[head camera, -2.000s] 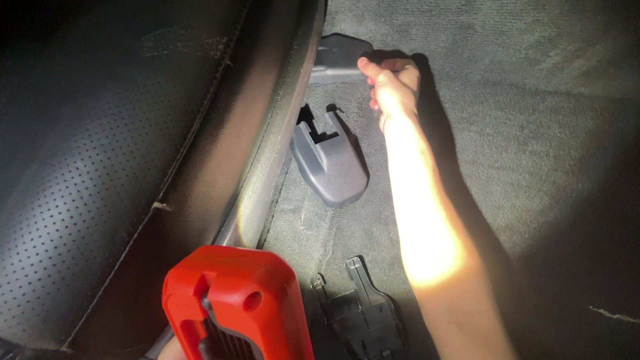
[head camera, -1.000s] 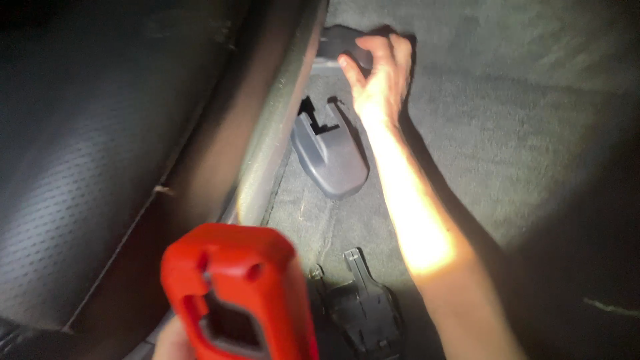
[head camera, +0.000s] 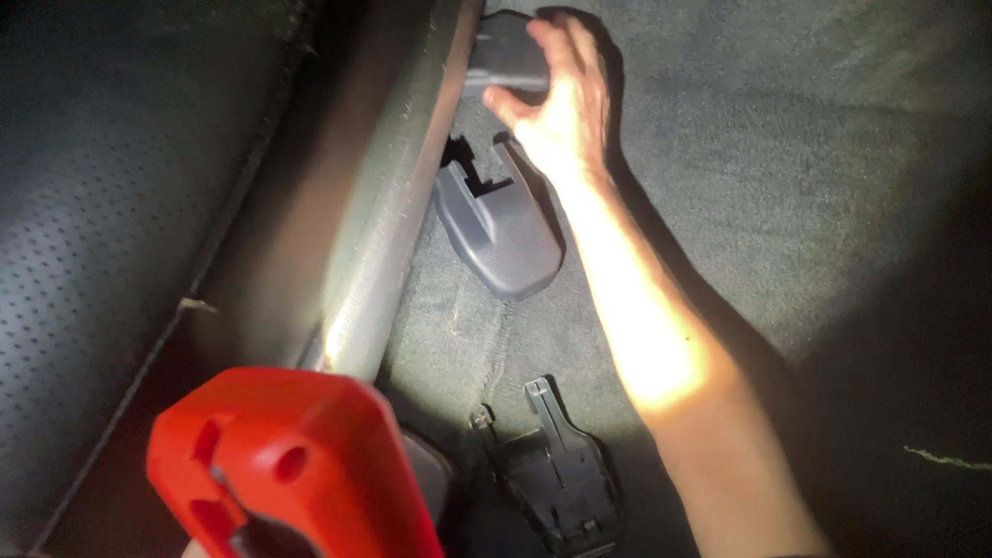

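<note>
My right hand (head camera: 562, 101) reaches to the top of the view, its thumb and fingers spread around the near right end of a dark grey plastic cover (head camera: 508, 54) beside the seat's edge. Whether it grips the cover is hard to tell. Just below that hand lies a grey plastic trim cover (head camera: 508, 225) with a notched end. At the lower left stands a red plastic-bodied device (head camera: 310, 449), probably a work light or tool. Only a sliver of my left hand (head camera: 194, 549) shows beneath it, and its fingers are hidden.
A perforated leather car seat (head camera: 93, 271) fills the left side, with its edge trim (head camera: 387, 201) running diagonally. Another dark plastic trim piece (head camera: 562, 480) lies inner side up on the grey carpet (head camera: 775, 194). Part of a further dark piece (head camera: 426, 465) shows behind the red device.
My right hand's fingers have gone from pinched together at the upper cover's edge to spread over its right end. The red device has tilted a little.
</note>
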